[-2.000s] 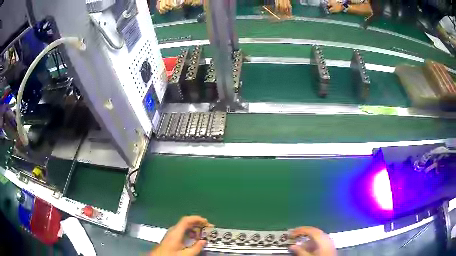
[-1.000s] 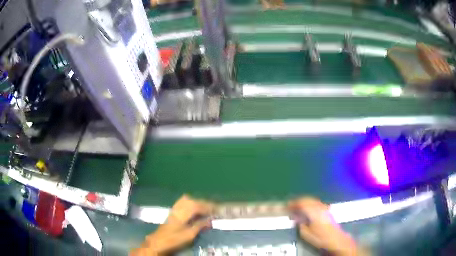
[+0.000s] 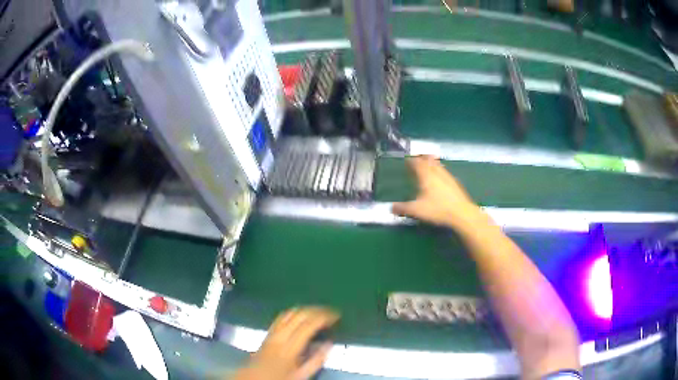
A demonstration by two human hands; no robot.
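Observation:
My right hand (image 3: 438, 194) reaches out over the middle belt, fingers spread and empty, just right of a row of fixtures (image 3: 323, 174) lying side by side. My left hand (image 3: 297, 338) is over the front rail at the bottom, blurred, with nothing visible in it. A six-position fixture (image 3: 431, 307) lies on the near green belt (image 3: 320, 256); my right forearm hides its right end.
The UV lamp (image 3: 639, 274) glows violet at right. The white machine (image 3: 223, 96) stands at left, with a red button (image 3: 157, 303), red bin (image 3: 89, 318) and white paper (image 3: 141, 345). Standing fixtures (image 3: 518, 96) and a yellowish stack (image 3: 650, 126) are on the far belt.
Both hands have let go of the fixture they held at the front edge. A fixture now lies on the near belt. My right hand has moved forward; my left stays low. The view has shifted.

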